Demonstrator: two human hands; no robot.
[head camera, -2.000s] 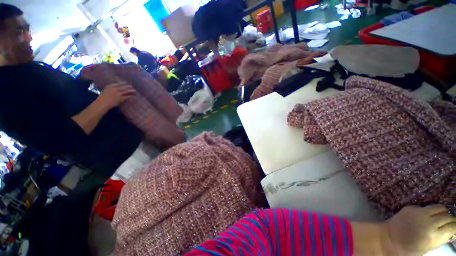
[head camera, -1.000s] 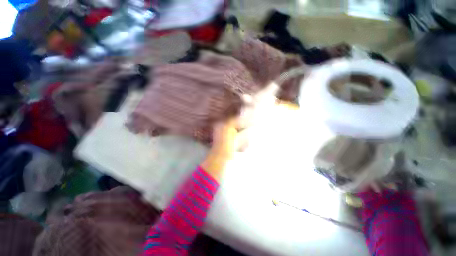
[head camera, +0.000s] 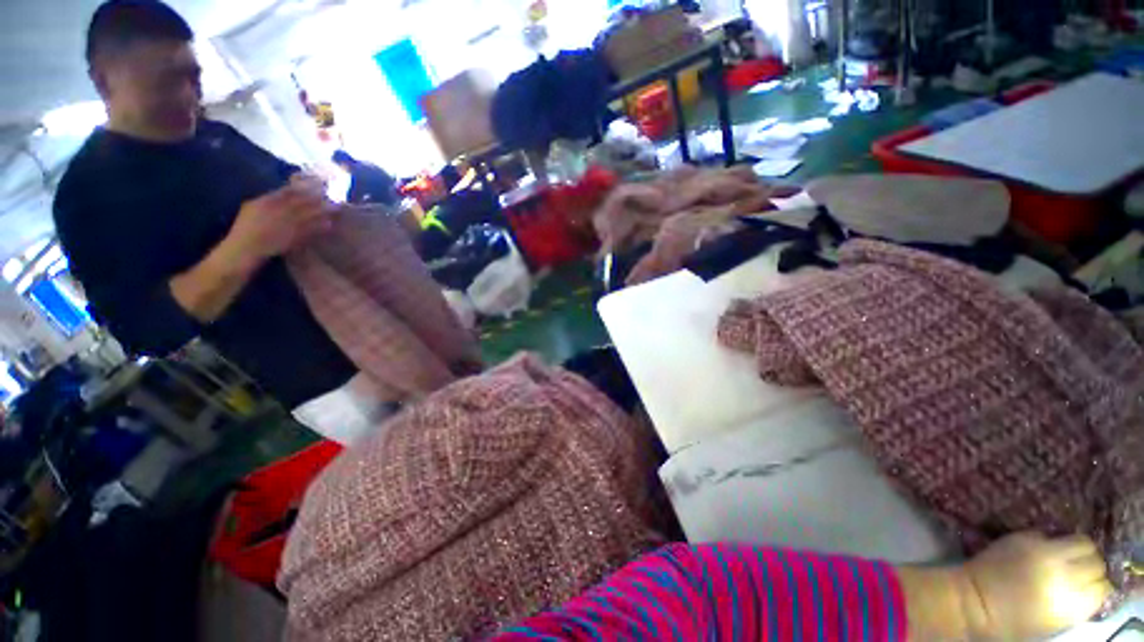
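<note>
A pink-brown tweed garment (head camera: 935, 376) lies over the right part of the white sewing table (head camera: 684, 364). My left hand (head camera: 1035, 583) is low at the right, at the garment's near edge, with its fingers curled and brightly lit. Whether the fingers grip the cloth cannot be told. The striped pink sleeve of my left arm crosses the bottom of the view. My right hand is out of the picture. The needle area of the machine is not visible.
A heap of tweed (head camera: 471, 502) bulges beside the table's left edge. A person in dark clothes (head camera: 188, 238) stands at the left holding matching tweed (head camera: 383, 295). Red bins (head camera: 270, 502) are on the floor. More tweed (head camera: 690, 213) and dark cloth lie behind the table.
The view swung right to the machine and is back towards the standing person. My right sleeve and the white roll have left view. The person's hands are now higher and together on the tweed.
</note>
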